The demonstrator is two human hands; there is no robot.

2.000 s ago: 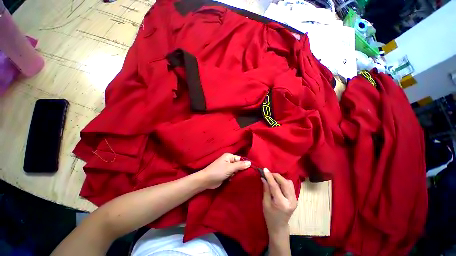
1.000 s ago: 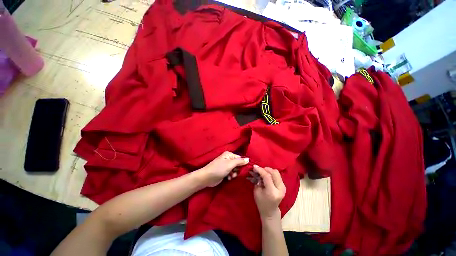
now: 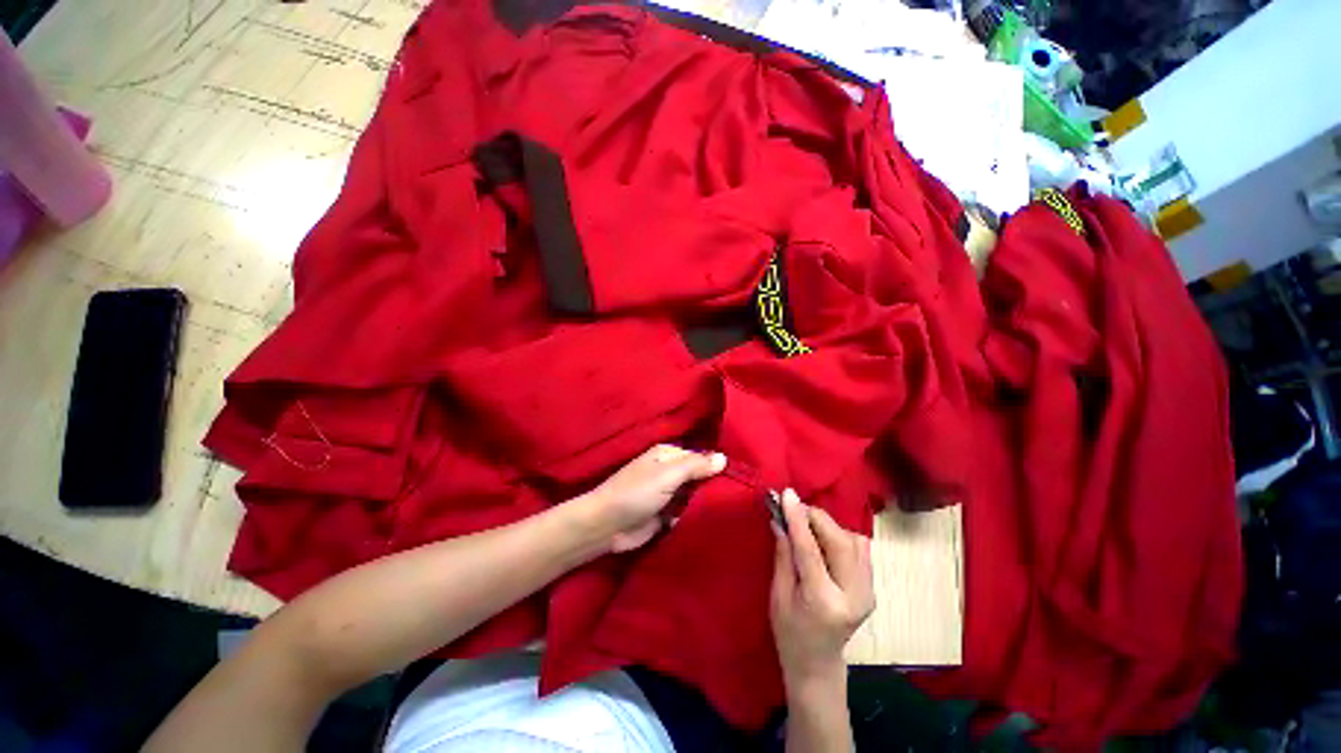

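A red garment (image 3: 618, 383) is spread over the pale table in front of me. It has a dark cuff band (image 3: 560, 236) and a black trim with a yellow key pattern (image 3: 774, 306). My left hand (image 3: 655, 493) pinches a narrow stitched edge of the red cloth between thumb and finger. My right hand (image 3: 819, 577), just right of it, holds a small dark metal tool (image 3: 777, 509) at the edge; most of the tool is hidden in the fingers. A pale loop of thread (image 3: 305, 441) lies on the cloth at the left.
A black smartphone (image 3: 124, 397) lies on the wooden table (image 3: 221, 191) at the left, with a pink bottle (image 3: 52, 147) beyond it. Another red garment pile (image 3: 1103, 441) is at the right. White papers or cloth (image 3: 941, 103) and a green container (image 3: 1037, 88) are at the far right.
My right hand moved left towards my left hand, then back right with the tool at the seam edge. My left hand keeps its pinch. The whole view has shifted slightly.
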